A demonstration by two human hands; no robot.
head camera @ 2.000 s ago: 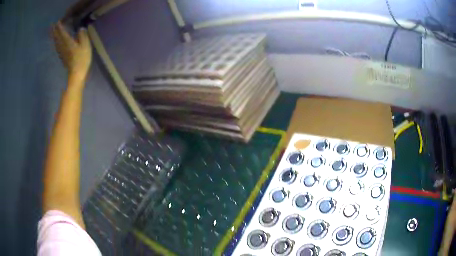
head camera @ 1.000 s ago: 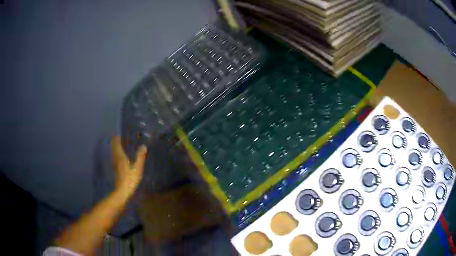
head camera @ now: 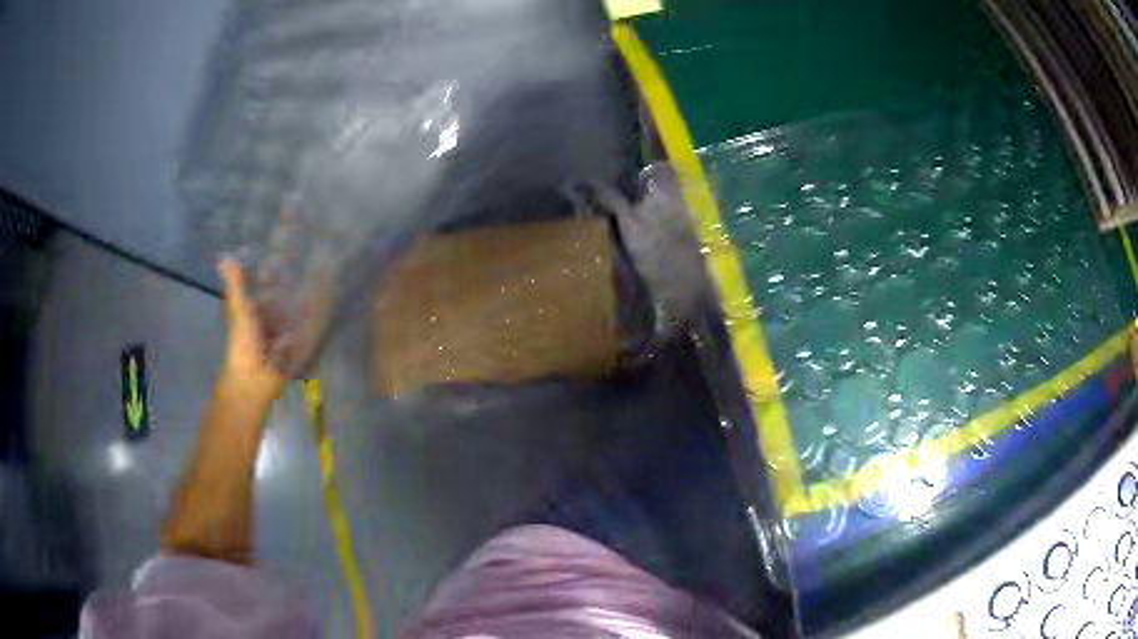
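Note:
My left hand (head camera: pixel 268 327) is at the left, with its fingers blurred and seen partly through a clear blister tray (head camera: pixel 374 137). It grips the lower left edge of this tray, which is off the bench and smeared by motion. Another clear moulded tray (head camera: pixel 874 300) lies on the green mat inside yellow tape. The white tray (head camera: pixel 924 605) shows only at the lower right corner, with round speaker drivers (head camera: pixel 1058 559) in it, cut off by the frame. My right hand is not in view.
A brown carton (head camera: pixel 499 306) is low down beside the bench. The grey floor has a yellow line (head camera: pixel 331 487) and a green arrow mark (head camera: pixel 135 393). A stack of trays (head camera: pixel 1079 106) stands at the upper right. Pink clothing (head camera: pixel 537 580) shows at the bottom.
The view has turned left and down, so the white tray and stack have shifted right. The clear tray at my left hand has moved off the bench's left side, over the floor.

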